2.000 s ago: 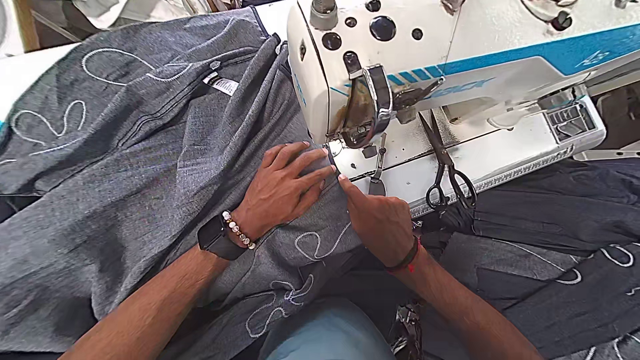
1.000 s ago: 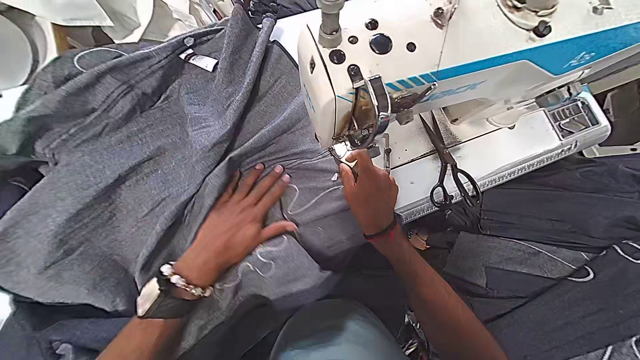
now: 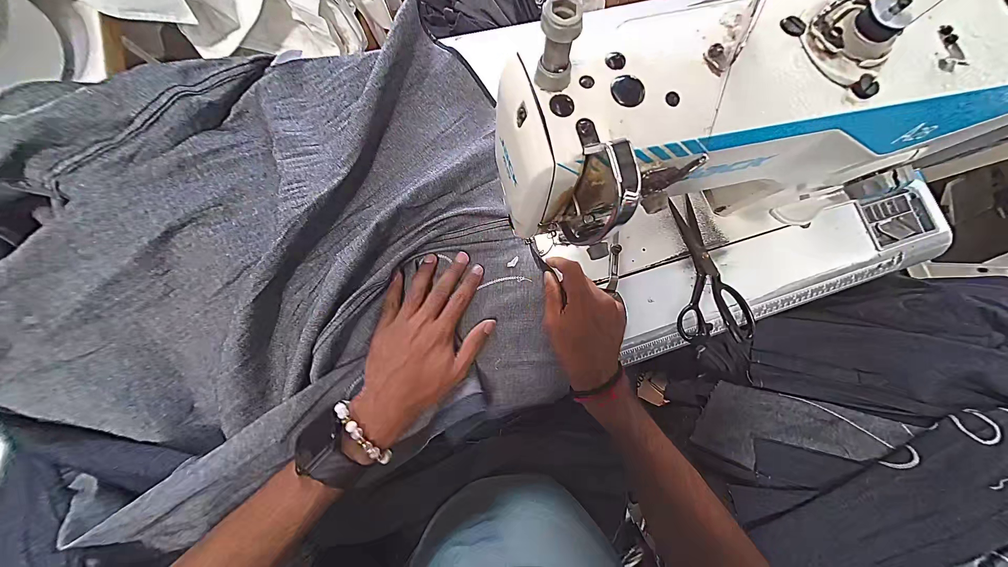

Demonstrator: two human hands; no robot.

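Note:
Grey woven fabric (image 3: 181, 236) with stitched seams and a pale embroidered line spreads across the left and reaches the sewing machine's needle area. My left hand (image 3: 425, 339) lies palm down on it, fingers apart, left of the needle. Beside the presser foot, my right hand (image 3: 583, 315) has thumb and forefinger pinched on the fabric's edge; the fingertips are partly hidden. The white and blue industrial sewing machine (image 3: 630, 94) stands over the fabric's right edge. Black-handled scissors (image 3: 709, 276) lie on the machine's bed, right of my right hand.
Dark fabric with pale stitched curves (image 3: 866, 488) hangs at the lower right. The machine bed's front edge (image 3: 787, 303) bears a measuring scale. White cloth (image 3: 236, 27) is heaped at the upper left. A thread stand post (image 3: 557, 47) rises from the machine's head.
My left hand has moved away from the needle, and the grey fabric has shifted and turned, with its white label out of sight. My right hand has moved up to the fabric edge near the presser foot.

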